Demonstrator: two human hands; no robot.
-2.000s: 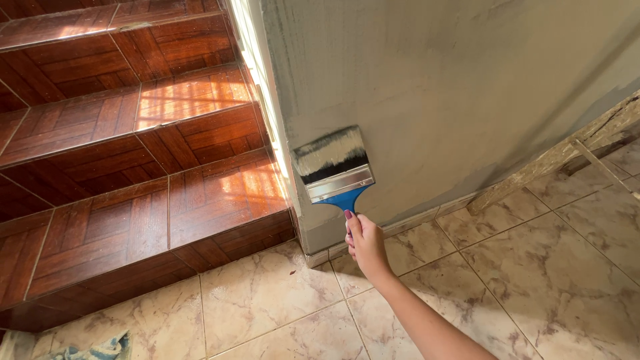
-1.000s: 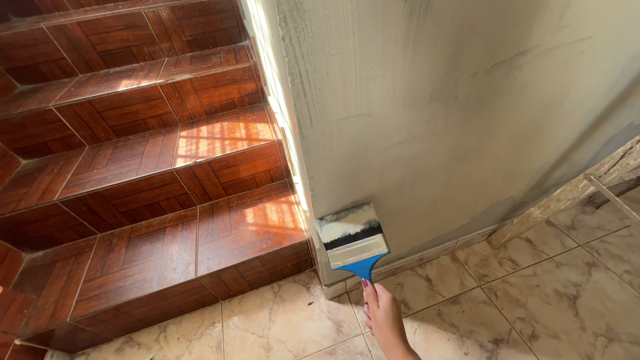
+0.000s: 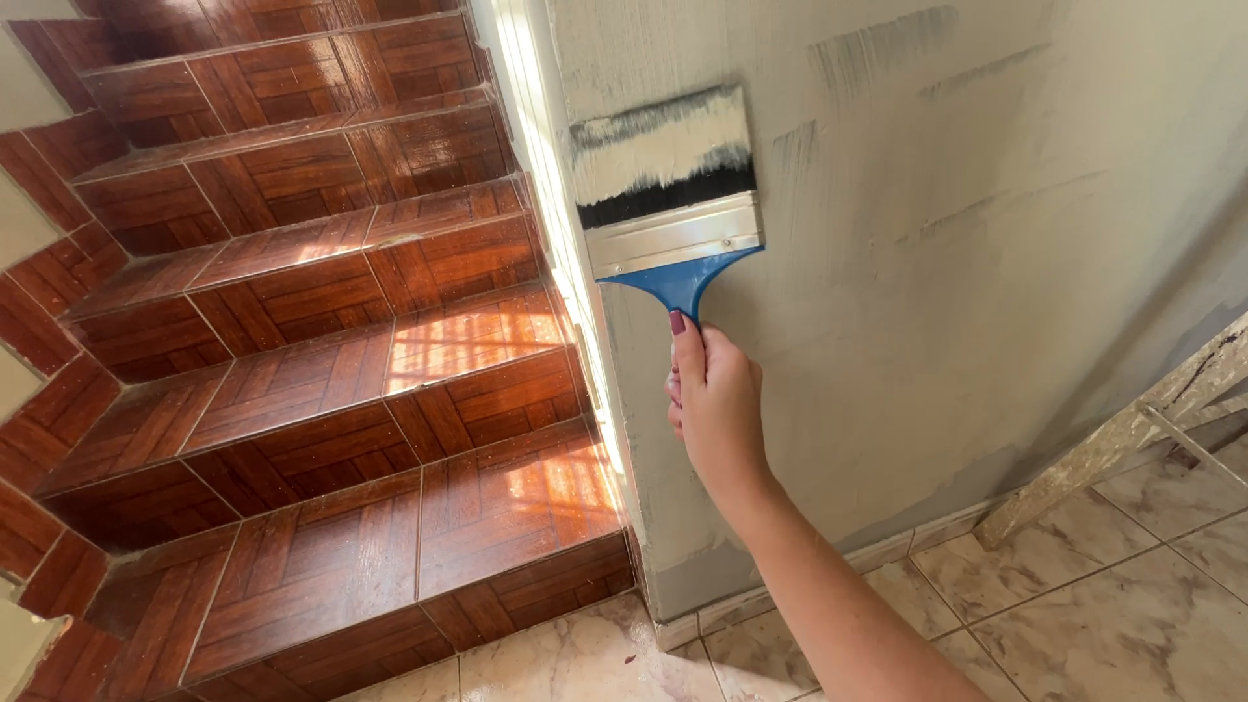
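My right hand (image 3: 717, 390), with painted nails, is closed around the blue plastic handle of a wide flat paintbrush (image 3: 676, 234). The brush has a silver metal ferrule and black bristles coated in pale paint. Its bristles lie against the grey wall (image 3: 858, 322), near the wall's left edge beside the stairs. Pale paint covers much of the wall unevenly, with darker streaks at upper right and darker grey along the bottom. My left hand is out of view.
Stairs with glossy reddish-brown tiles (image 3: 302, 575) rise at the left, close to the wall's edge. A paint-spattered wooden ladder leg (image 3: 1102, 468) stands at the lower right on marbled floor tiles (image 3: 1121, 624). A low tiled baseboard (image 3: 882, 553) runs along the wall.
My right hand has moved the brush up the wall from near the baseboard, where it was a second ago. The view has shifted, showing more of the stairs.
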